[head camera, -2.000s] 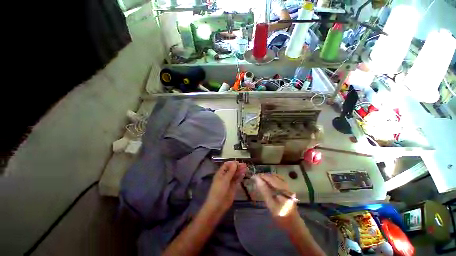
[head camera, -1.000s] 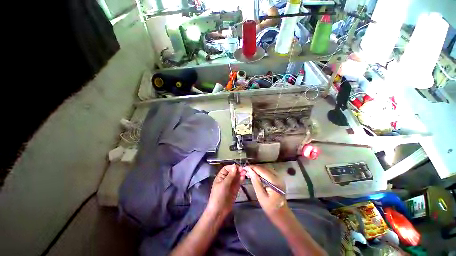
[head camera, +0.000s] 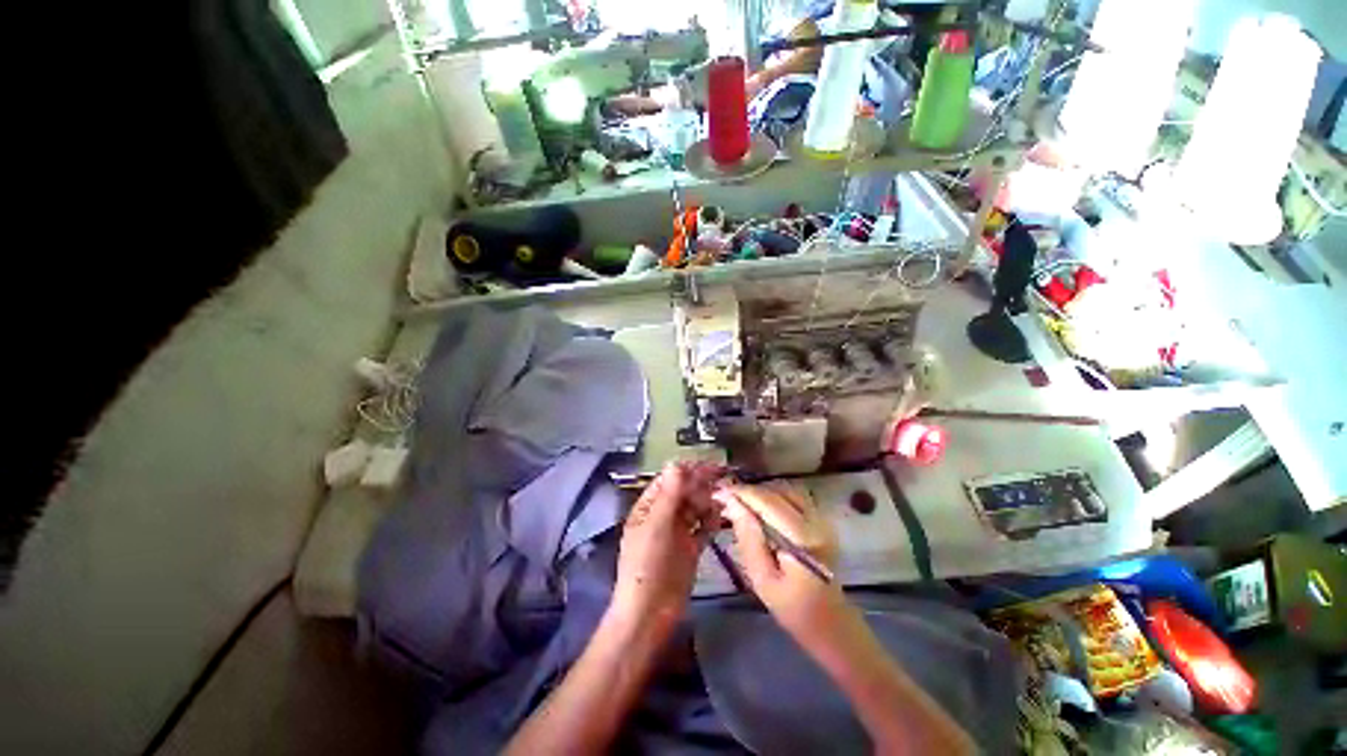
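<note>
The overlock machine (head camera: 827, 369), dirty beige-brown with a row of dials, stands mid-table. My left hand (head camera: 668, 520) is at its left front corner, fingertips bunched below the needle area; whether they pinch anything is too small to tell. My right hand (head camera: 776, 532) is beside it, bare, shut on thin dark tweezers (head camera: 798, 554) whose handle points down right; the tip is hidden at my left fingertips. Grey cloth (head camera: 547, 384) is heaped left of the machine, and more cloth (head camera: 842, 672) lies over the lap.
A red-and-white spool (head camera: 919, 442) is right of the machine. A black stand (head camera: 1005, 303) is farther right. Red (head camera: 727, 111), white and green (head camera: 943, 92) cones stand behind. Black cones (head camera: 510, 244) lie back left. Bags (head camera: 1101, 643) are at lower right. Dark cloth (head camera: 133, 163) hangs upper left.
The view has shifted slightly. My hands have come together at the machine's left front, and my left fingertips have risen a little. The tweezers remain in my right hand.
</note>
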